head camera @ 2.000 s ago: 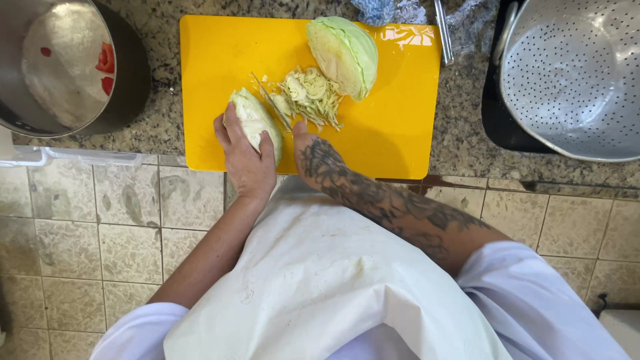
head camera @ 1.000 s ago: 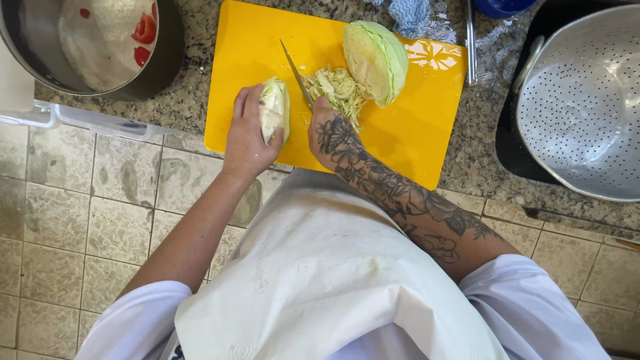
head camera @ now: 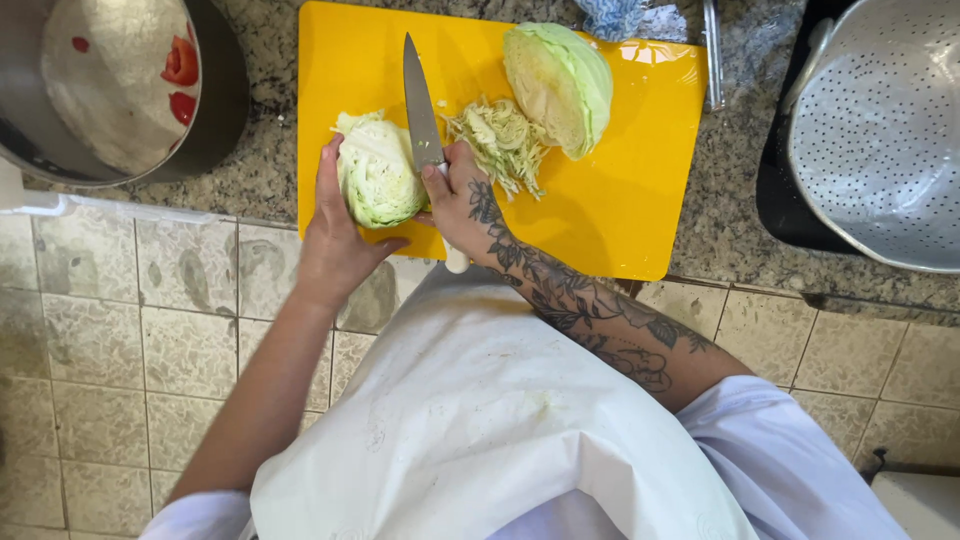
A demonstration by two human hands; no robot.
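On a yellow cutting board (head camera: 622,202) lies a cut piece of cabbage (head camera: 379,172), its cut face turned up. My left hand (head camera: 334,232) holds it at the left side and below, thumb spread beneath. My right hand (head camera: 461,206) grips the white handle of a kitchen knife (head camera: 424,112), whose blade points away from me beside the piece; some of the right fingers reach toward its lower right edge, partly hidden. Shredded cabbage (head camera: 502,142) is heaped just right of the knife. A larger cabbage half (head camera: 562,90) rests against the heap at the upper right.
A deep metal pot (head camera: 217,97) with red vegetable pieces stands at the left. A perforated metal colander (head camera: 877,142) sits over a black container (head camera: 776,187) at the right. A blue-and-white cloth (head camera: 611,15) and a metal bar (head camera: 712,56) lie behind the board on the granite counter (head camera: 270,45).
The cabbage piece has turned so its cut face shows more broadly. My right hand and the knife have moved left from the shreds to beside it.
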